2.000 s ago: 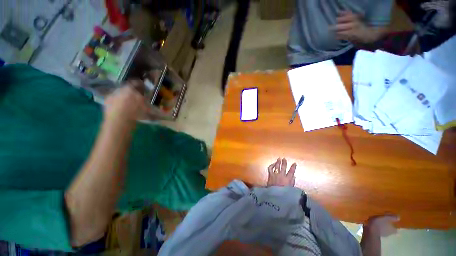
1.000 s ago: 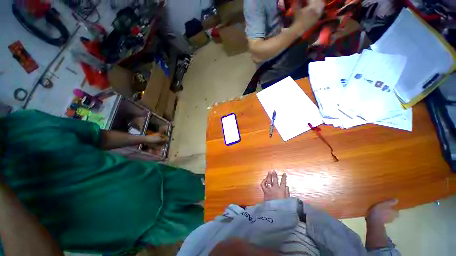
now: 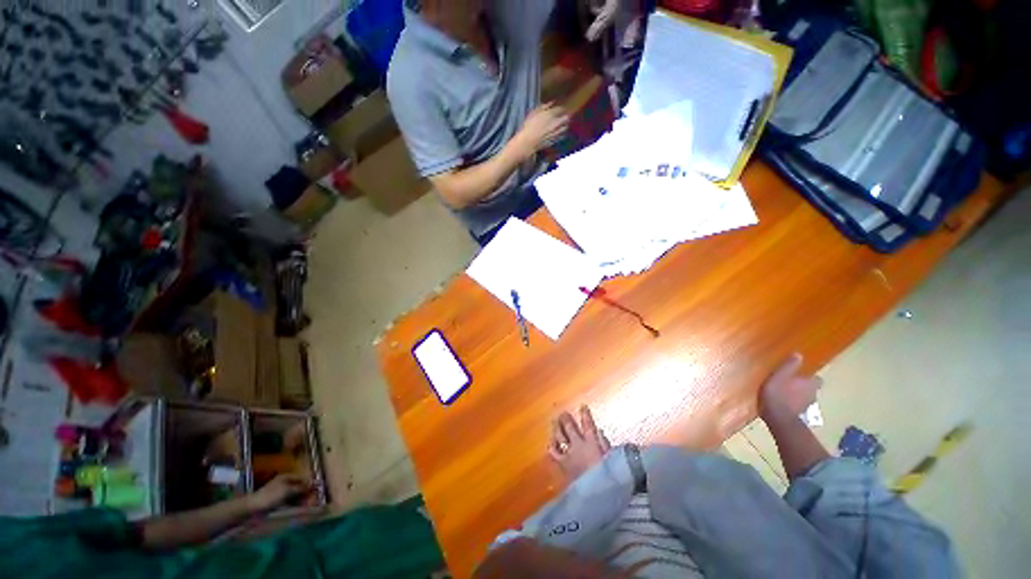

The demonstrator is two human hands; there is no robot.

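Note:
My left hand [image 3: 579, 443] rests on the orange-brown table [image 3: 724, 305] with its fingers spread, a ring on one finger, holding nothing. My right hand [image 3: 791, 390] lies at the table's near edge, slightly blurred, with nothing seen in it. A white sheet [image 3: 531, 267] lies beyond my left hand, with a pen [image 3: 519, 317] across its near edge. A red cord [image 3: 622, 308] trails from the sheet onto the wood. Fanned printed sheets [image 3: 633, 204] partly overlap the sheet. A phone with a lit white screen [image 3: 441, 366] lies at the left.
A yellow clipboard [image 3: 707, 85] and navy-edged document bags [image 3: 876, 141] lie at the far right. A seated person in a grey polo [image 3: 469, 107] is across the table. A person in green [image 3: 260, 545] reaches into an open drawer [image 3: 288, 452] at lower left. Cardboard boxes [image 3: 379, 158] stand behind.
The view has swung right, bringing the document bags into sight. The red bundle by the grey-polo person is no longer clearly visible, and that person's hand is lower. My hands stay at about the same places.

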